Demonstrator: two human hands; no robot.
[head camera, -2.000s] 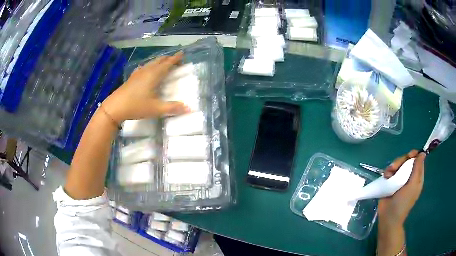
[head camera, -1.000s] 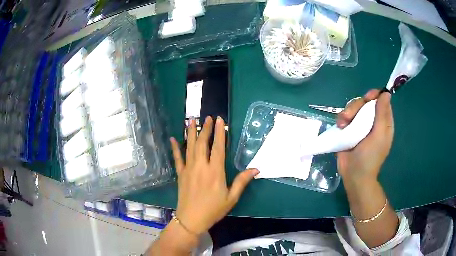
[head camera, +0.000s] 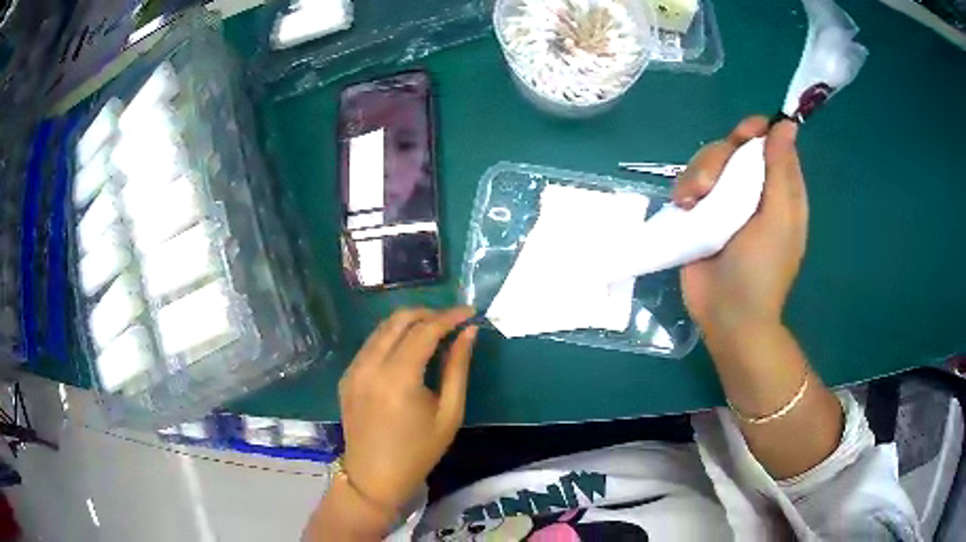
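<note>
My right hand (head camera: 761, 249) is closed around the white piping bag (head camera: 712, 220). Its tip points left over the white wiping paper (head camera: 561, 259), and its cloudy tail stands above the fist beyond a dark tie. The paper lies in a small clear plastic box (head camera: 495, 214). My left hand (head camera: 397, 408) is at the box's near left corner, thumb and index fingertips close together beside the paper's corner. A thin dark line shows at these fingertips; I cannot tell whether they grip anything.
A clear blister tray (head camera: 270, 254) with rows of white housings (head camera: 191, 259) lies at left, blue trays (head camera: 48, 244) beyond it. A black smartphone (head camera: 390, 180) lies between tray and box. A tub of cotton swabs (head camera: 572, 48) stands behind, and scissors (head camera: 651, 168) lie beside the box.
My left hand has left the blister tray, touched the smartphone, then moved to the paper's corner. The phone's screen reflection has changed. My right hand still holds the bag. The view has shifted.
</note>
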